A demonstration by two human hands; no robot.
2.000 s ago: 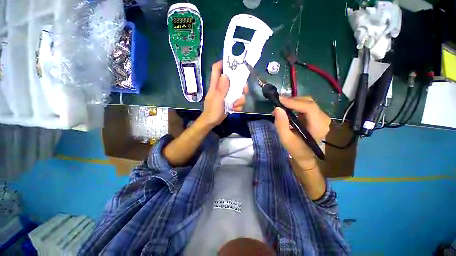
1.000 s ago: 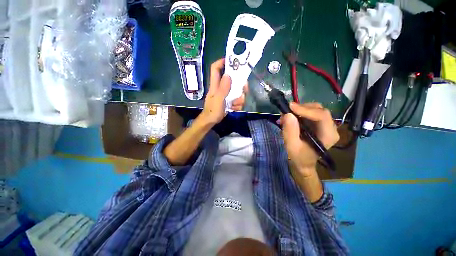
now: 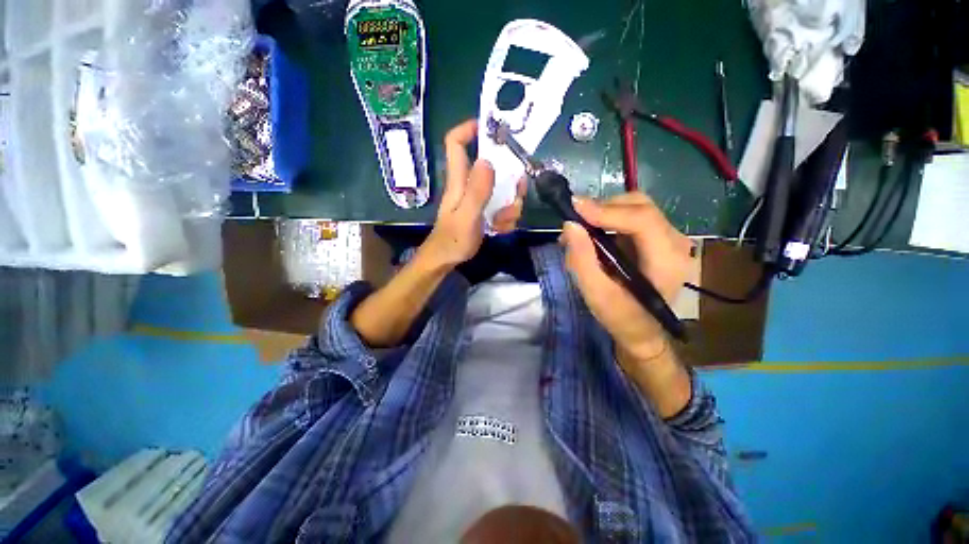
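Note:
My left hand (image 3: 465, 202) holds the white front housing (image 3: 534, 80) by its narrow end, at the bench's front edge. The housing has a rectangular window and a round opening. My right hand (image 3: 632, 260) holds a black soldering iron (image 3: 606, 247) like a pen. Its metal tip is at the small openings below the round one; whether it touches cannot be told. The rear housing (image 3: 400, 159) with its green circuit board (image 3: 384, 69) lies on the mat to the left.
Red-handled cutters (image 3: 680, 140), a small round white part (image 3: 583, 126) and a slim tool (image 3: 725, 117) lie right. Beyond are a crumpled white cloth (image 3: 813, 43) and another black-handled tool (image 3: 778, 197). Left are a blue parts bin (image 3: 285, 122), plastic bag (image 3: 175, 96) and white tray (image 3: 90, 228).
The iron in my right hand has moved left and its tip is now over the housing's small openings. My left hand still holds the housing. The whole view has shifted slightly.

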